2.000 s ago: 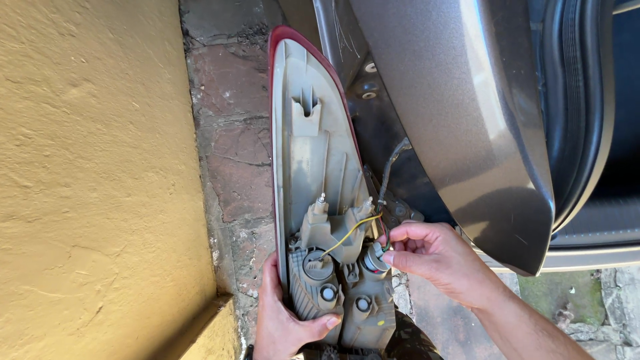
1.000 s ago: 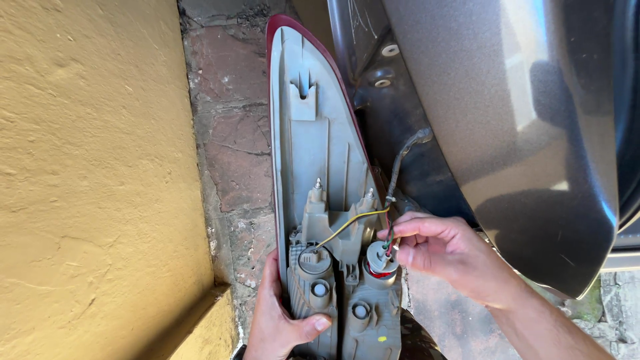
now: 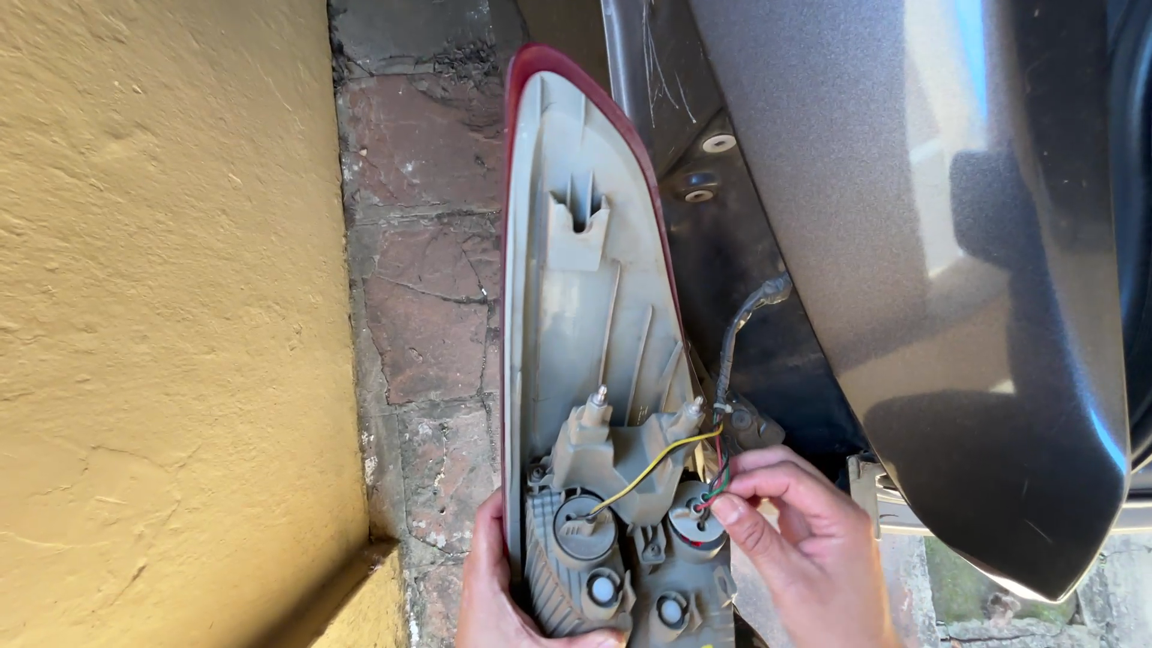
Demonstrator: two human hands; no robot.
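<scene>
A car tail light assembly (image 3: 576, 306), red-edged with a dusty grey plastic back, stands with its back toward me. My left hand (image 3: 513, 585) grips its lower left edge, thumb across the back. My right hand (image 3: 801, 540) pinches thin red and green wires at the right bulb socket (image 3: 697, 522), which sits slightly tilted with a red edge showing beneath it. A yellow wire (image 3: 652, 463) runs to the left bulb socket (image 3: 583, 526). The wires join a dark taped wiring harness (image 3: 733, 337) that leads up to the car body.
A yellow plastered wall (image 3: 171, 297) rises at the left, beside brick and stone paving (image 3: 427, 306). On the right are a dark grey car body panel (image 3: 900, 207) with its pointed lower end and an inner panel with bolts (image 3: 718, 143).
The view has shifted relative to the car, whose panel now appears farther right. Both hands keep about the same places on the lamp, my right fingers staying at the socket wires.
</scene>
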